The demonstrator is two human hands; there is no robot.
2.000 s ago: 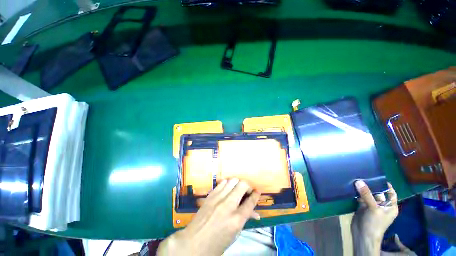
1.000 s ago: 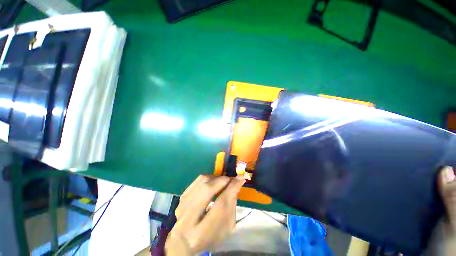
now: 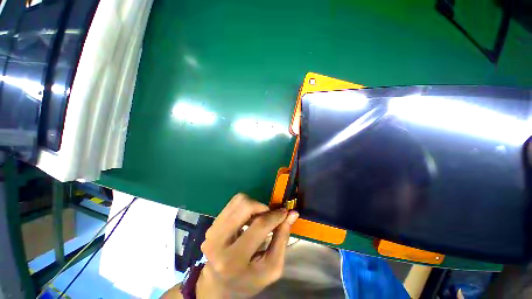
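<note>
A glossy black screen (image 3: 408, 169) lies over the black frame (image 3: 293, 169) and the orange jig (image 3: 315, 232), hiding most of both. The frame shows only as a thin dark edge at the screen's left. Jig tabs show at the upper left, left and below. A small gold flex cable (image 3: 291, 204) is at the screen's lower left edge. My left hand (image 3: 248, 239) pinches it between thumb and forefinger. The screen's right end is near the picture's edge, and my right hand cannot be made out there. Whether the screen sits flush is hidden.
A white foam tray stack (image 3: 105, 87) with dark screens (image 3: 29, 70) stands at the left. Another black frame (image 3: 496, 47) lies on the green bench (image 3: 233, 76) at the upper right. The bench's front edge runs below the jig. Cables hang at the lower left.
The screen came from beside the jig to over it, then turned straighter and covered more of the frame. My left hand moved to the flex cable. The view shifted left and closer.
</note>
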